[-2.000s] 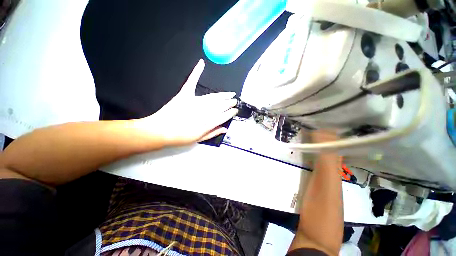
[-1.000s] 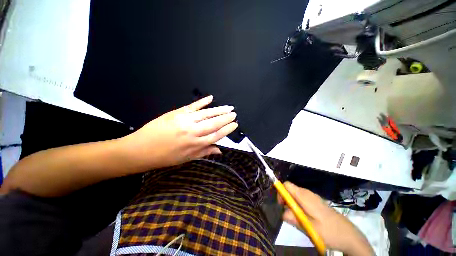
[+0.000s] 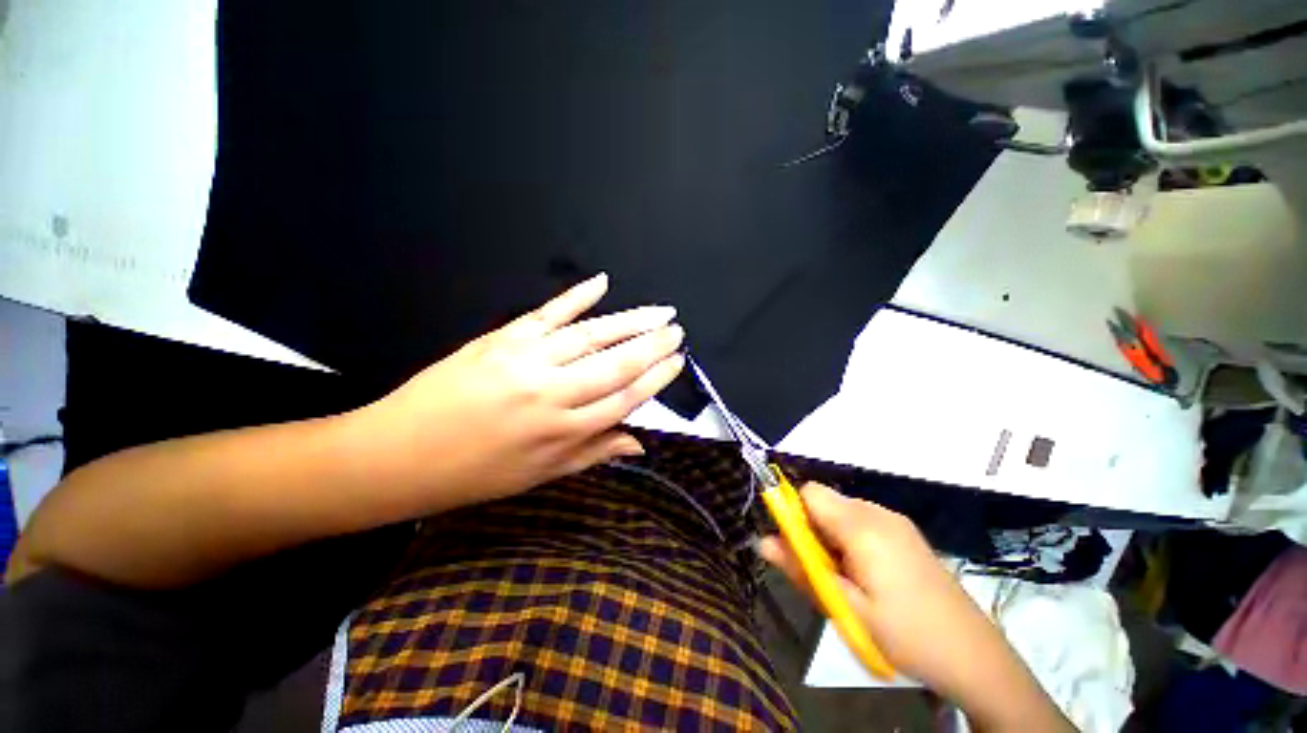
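Observation:
A large black cloth panel [image 3: 573, 158] lies over the white machine table, its pointed lower edge near the table's front edge. My left hand [image 3: 538, 387] lies flat on the panel's front edge, palm down, fingers slightly spread. My right hand [image 3: 896, 580] grips scissors [image 3: 817, 573] with yellow-orange handles, to the right of and below my left hand. The metal blades point up and left and meet the cloth edge beside my left fingertips. The blades look slightly parted.
The sewing machine [image 3: 989, 36] stands at the upper right, with its presser foot area [image 3: 860, 93] over the cloth. Red-orange snips [image 3: 1144, 348] lie on the table at right. White cloth [image 3: 1054, 644] is bunched at lower right. A checked garment [image 3: 573, 616] covers my lap.
The scissors have moved up and left, with their tips further into the cloth edge. My right hand has moved slightly with them. My left hand has stayed nearly still.

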